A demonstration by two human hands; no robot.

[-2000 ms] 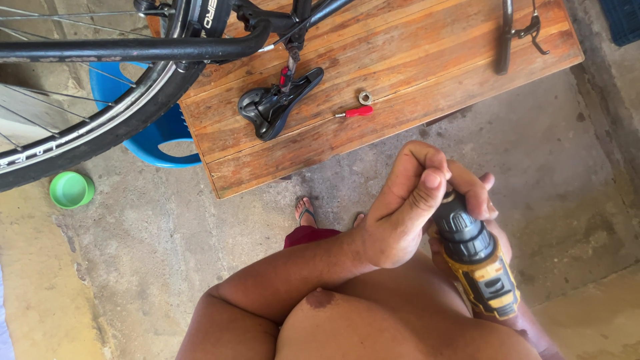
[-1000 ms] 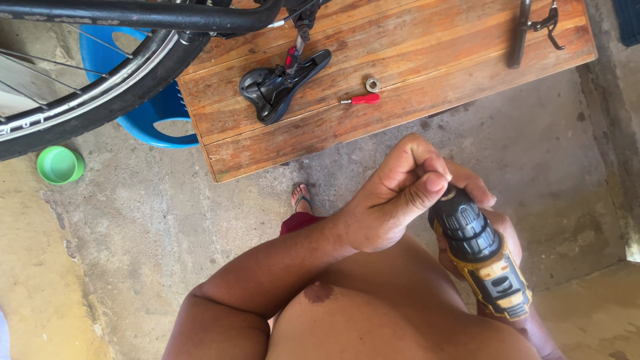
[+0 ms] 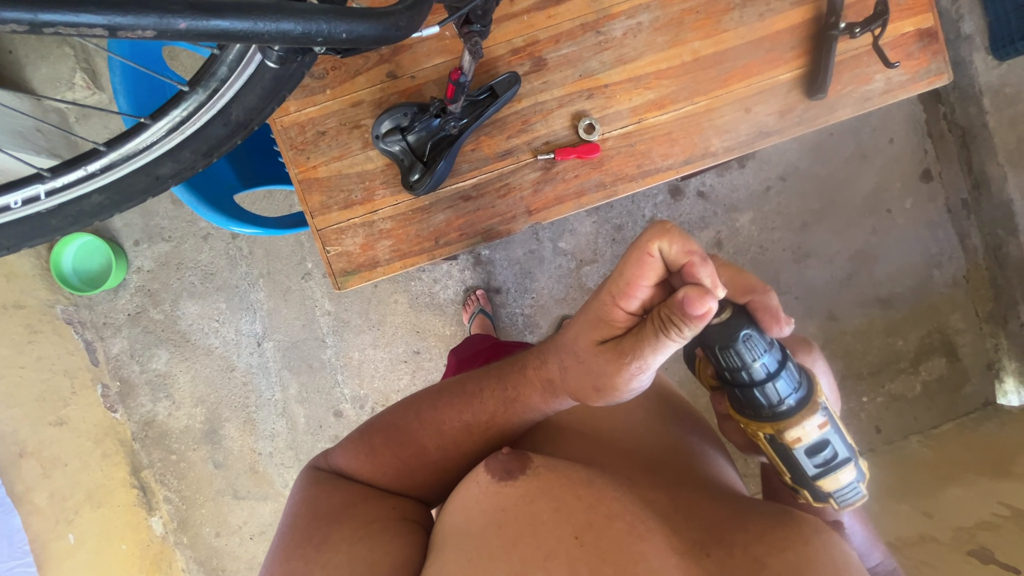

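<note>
My right hand (image 3: 812, 372) is wrapped around a yellow and black cordless drill (image 3: 788, 408), whose chuck (image 3: 744, 344) points up and to the left. The drill's handle is mostly hidden behind its body. At the mouth of the chuck, my left hand (image 3: 652, 320) has its thumb and curled fingers pinched together. Whatever may be between those fingertips is hidden. Beyond the hands, a screwdriver with a red handle (image 3: 578, 151) lies on a wooden table (image 3: 680, 144), close to a small metal ring or nut (image 3: 588, 128).
An upside-down bicycle saddle (image 3: 436, 132) is over the table's left part. A bicycle wheel (image 3: 160, 160) and black tube (image 3: 216, 24) fill the upper left, above a blue plastic item (image 3: 232, 208). A brake lever (image 3: 876, 32) is at upper right. A green bowl (image 3: 88, 263) sits on the floor.
My left hand stays pinched at the chuck and my right hand keeps hold of the drill. The view has shifted a little; nothing else has plainly changed.
</note>
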